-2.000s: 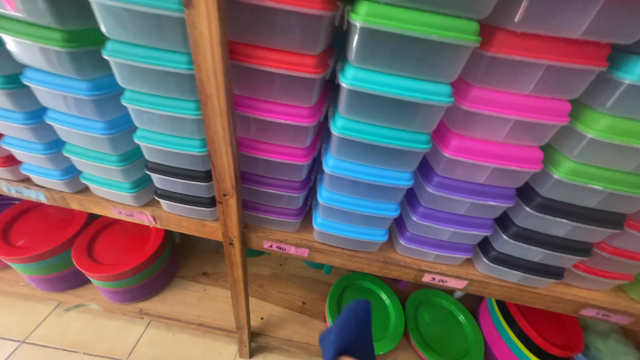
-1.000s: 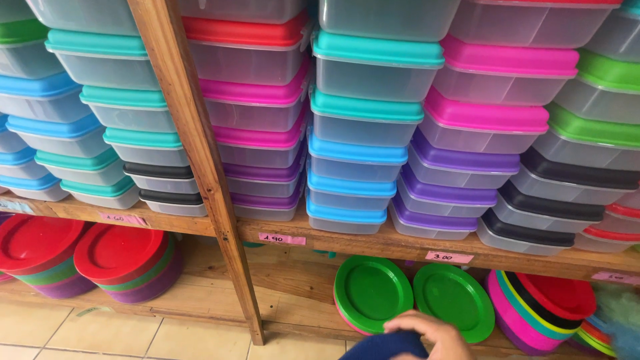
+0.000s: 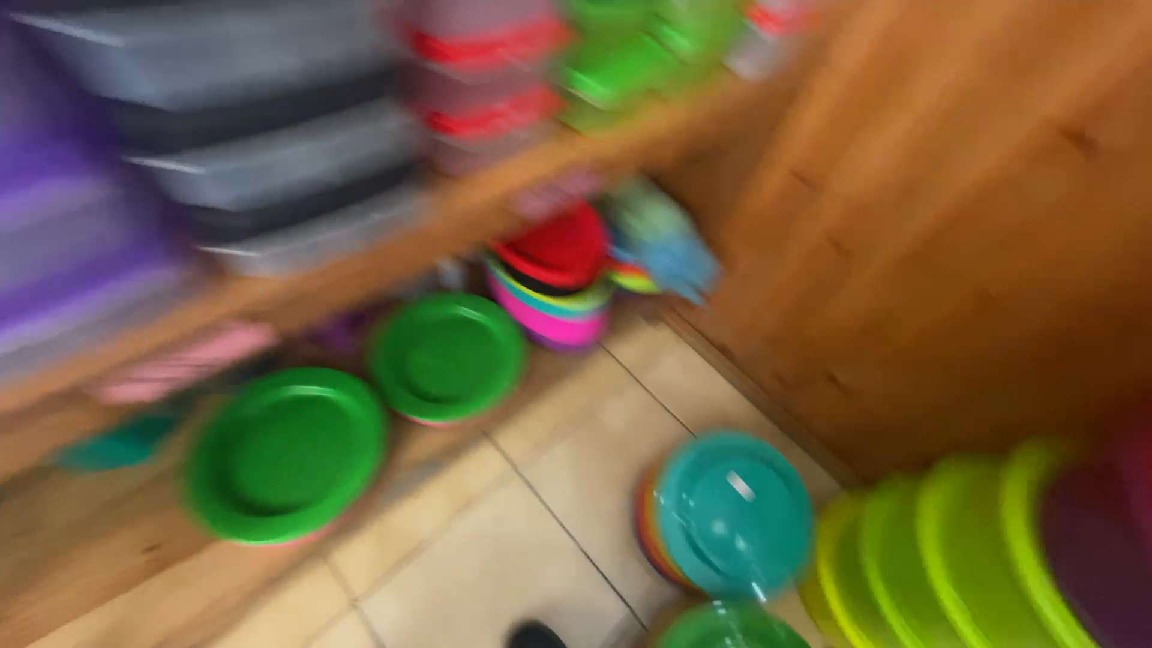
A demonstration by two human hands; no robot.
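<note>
Neither of my hands shows in the blurred head view. Two green plastic plates, one at the left [image 3: 288, 454] and one nearer the middle [image 3: 448, 357], top stacks on the low wooden shelf. Behind them stands a stack of round containers with a red lid [image 3: 562, 247]. On the floor at the lower right is a stack topped by a teal round lid or plate [image 3: 733, 513], with a green round piece [image 3: 731, 630] just below it. Black-lidded clear plastic containers [image 3: 288, 126] are piled on the upper shelf.
A wooden panel [image 3: 954, 225] rises on the right. Nested lime-green tubs or bowls [image 3: 963, 549] stand at the lower right. The upper shelf's wooden edge [image 3: 360, 256] crosses diagonally. A dark shoe tip [image 3: 533, 634] shows on the tiled floor [image 3: 468, 540].
The view has swung far to the right and down and is tilted. A hand with dark blue cloth at the bottom edge one second ago is out of view.
</note>
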